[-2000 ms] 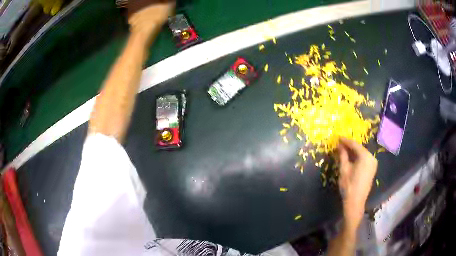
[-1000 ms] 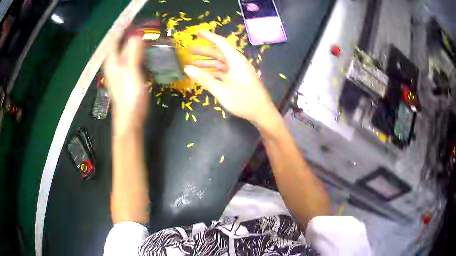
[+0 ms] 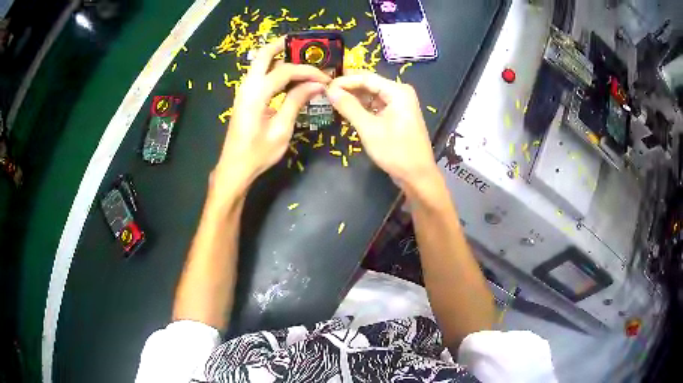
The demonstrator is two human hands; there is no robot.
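A part-assembled device (image 3: 315,54), with a red end and gold ring, lies over the heap of small yellow pieces (image 3: 258,34). Its circuit board shows below my fingers. My left hand (image 3: 273,112) is at the device's left side, its thumb and forefinger at the middle of the device. My right hand (image 3: 382,112) meets it there, thumb and forefinger pinched together. The fingertips of both hands nearly touch. Whether a small piece is between them is too small to tell.
Two more units lie at left, one upper (image 3: 161,129) and one lower (image 3: 122,217). A smartphone (image 3: 404,30) lies at the top. The off-white machine (image 3: 479,161) stands at right, with a red-ended unit (image 3: 618,93) in its fixture. A white strip (image 3: 101,146) edges the belt.
The view has swung right since the oldest frame. The device, blurred at my left hand a second ago, now lies over the heap. Both hands have come together over it.
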